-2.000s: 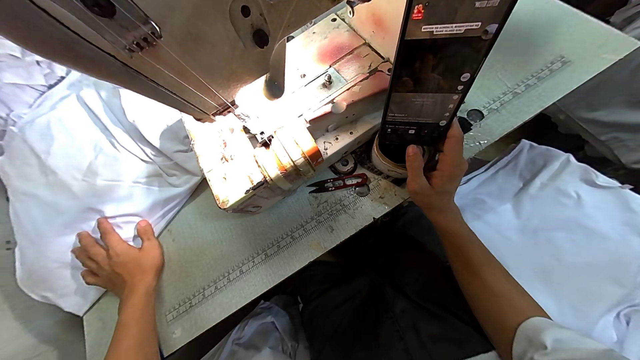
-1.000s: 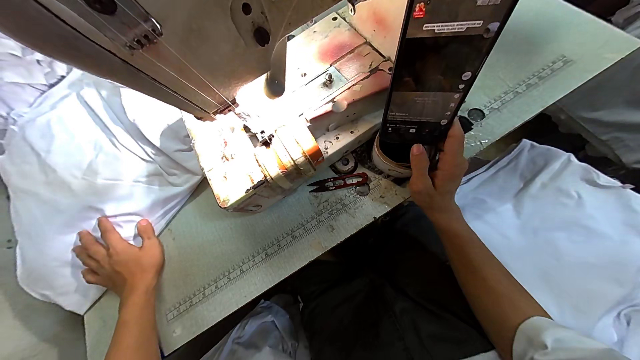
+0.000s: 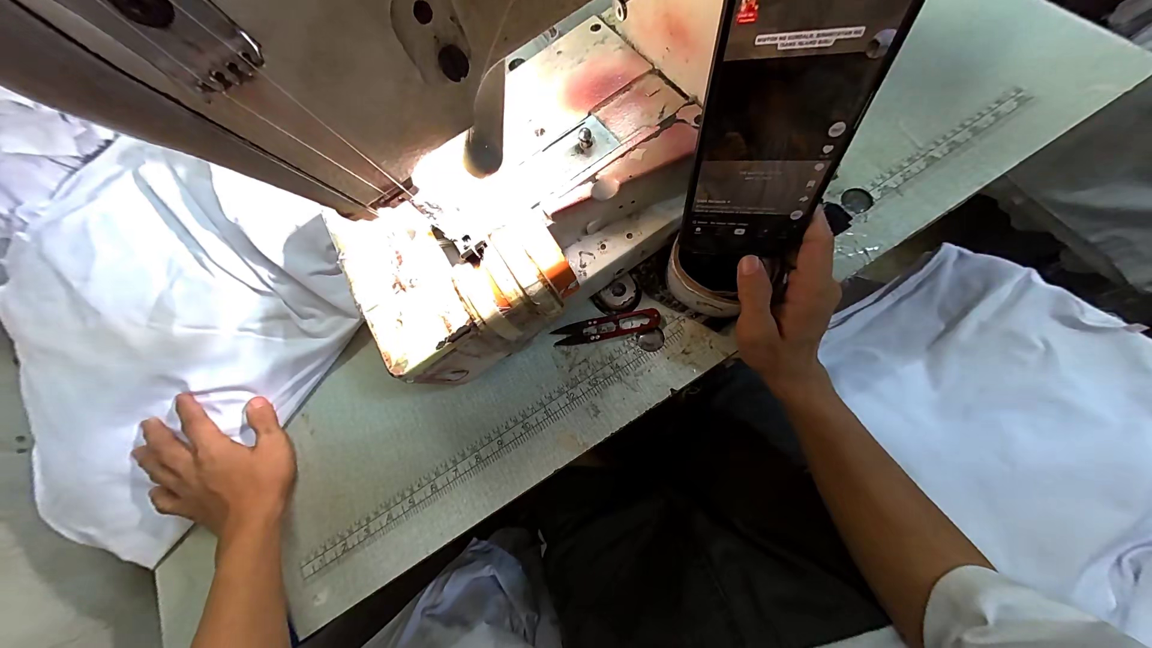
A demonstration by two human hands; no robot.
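My left hand (image 3: 220,468) rests with spread fingers on white fabric (image 3: 171,333), to the left of an industrial sewing machine (image 3: 360,81). In my right hand (image 3: 792,315) a smartphone (image 3: 792,117) stands upright, its lit screen facing me; the phone's lower end is by a round container (image 3: 697,292). Between the hands, the machine's bed (image 3: 450,315) lies under a bright lamp glow, with tape wrapped around it. Red thread snips (image 3: 610,327) lie on the table beside the bed. The glare hides much of the needle area.
A ruler scale (image 3: 486,459) runs along the front of the table (image 3: 378,477), and another (image 3: 945,144) lies at the far right. More white fabric (image 3: 999,387) is at the right, below the table edge. A small metal bobbin-like part (image 3: 617,293) sits near the snips.
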